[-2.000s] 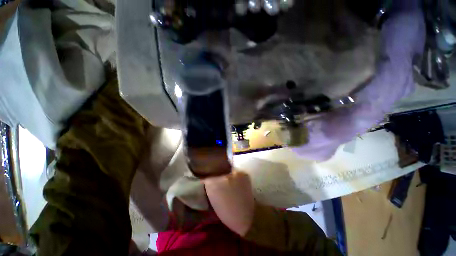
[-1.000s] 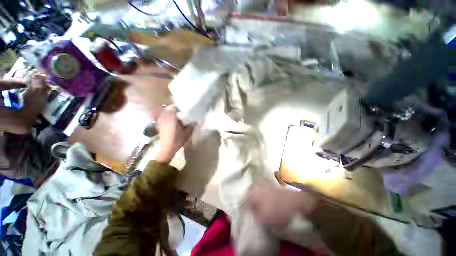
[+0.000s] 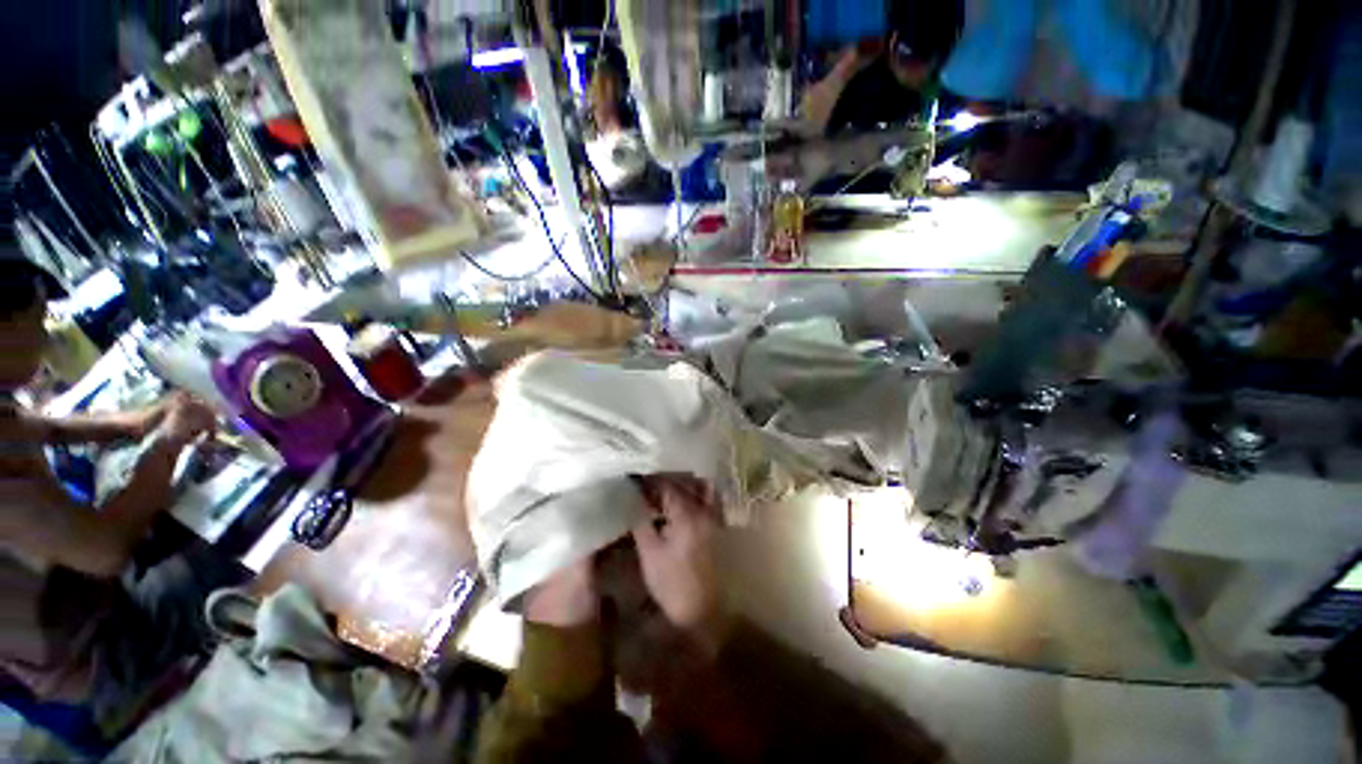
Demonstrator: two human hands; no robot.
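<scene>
A pale cream-grey garment [image 3: 598,426] lies bunched on the table left of the sewing machine, with more of its cloth trailing back to the right. My left hand [image 3: 565,594] is at the garment's near edge, partly covered by the cloth, and holds it. My right hand [image 3: 680,549] is close beside it with bent fingers on the same cloth. The fingertips of both hands are partly hidden. The sewing machine head [image 3: 956,463] stands to the right, its lamp lighting the needle area, with no cloth seen under it.
A purple round-dialled device [image 3: 299,391], a red container [image 3: 386,363] and black-handled scissors [image 3: 321,518] are at left. A second pale cloth pile [image 3: 284,687] is lower left. Green-handled snips [image 3: 1162,620] and lilac cloth [image 3: 1131,500] are right. People sit at far left and behind.
The view has lifted and shows more of the workshop. The garment is now gathered over and around my hands, which have come close together. The right hand has moved left, away from the lap.
</scene>
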